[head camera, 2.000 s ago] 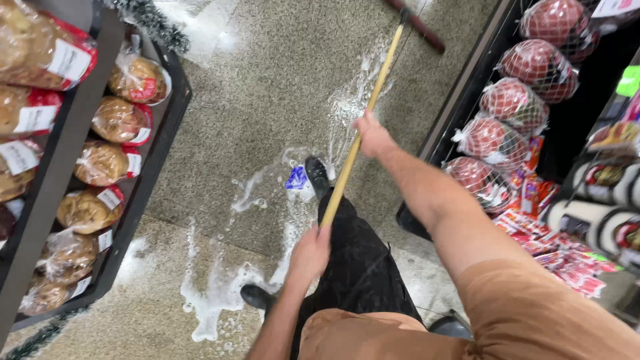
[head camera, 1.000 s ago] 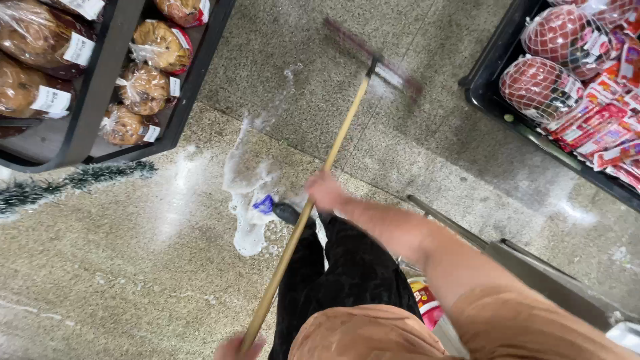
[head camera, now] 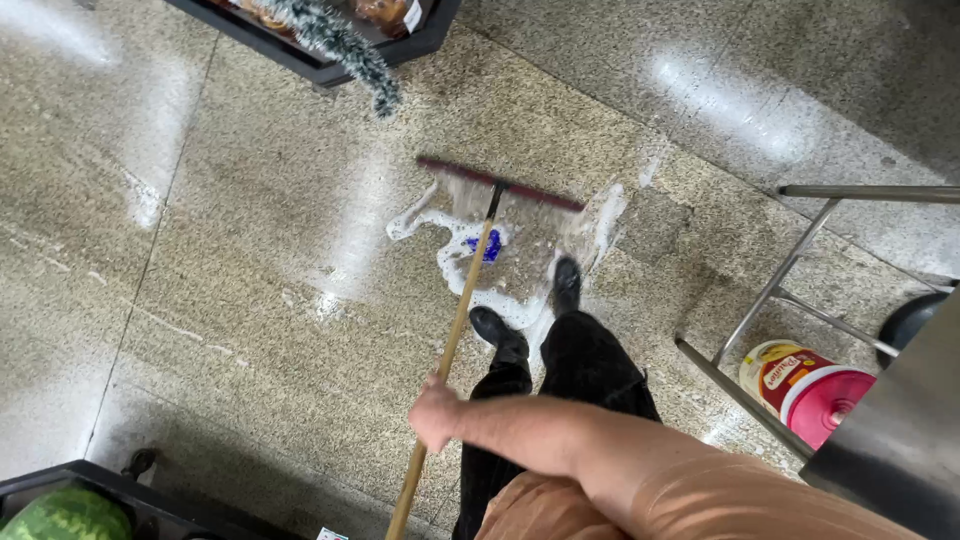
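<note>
My right hand (head camera: 435,414) grips the wooden handle of a floor squeegee (head camera: 463,307) about midway along. The dark red squeegee head (head camera: 501,184) lies on the speckled floor beyond my black boots, slightly blurred. White foamy water (head camera: 456,255) spreads between the head and the boots, with a blue piece of material (head camera: 489,245) in it, partly behind the handle. The handle's near end runs out of the bottom edge of the view, and my left hand is outside the frame.
A black display stand with wrapped goods and tinsel garland (head camera: 341,49) is at the top. At bottom left, another black stand (head camera: 75,472) holds a watermelon (head camera: 66,516). On the right are a metal-framed table (head camera: 892,420), a lidded bucket (head camera: 772,375) and a dark round object (head camera: 911,322).
The squeegee head has come from farther out to the foam just beyond my boots. My left hand, on the handle earlier, has left the frame. The view has shifted a lot across the floor.
</note>
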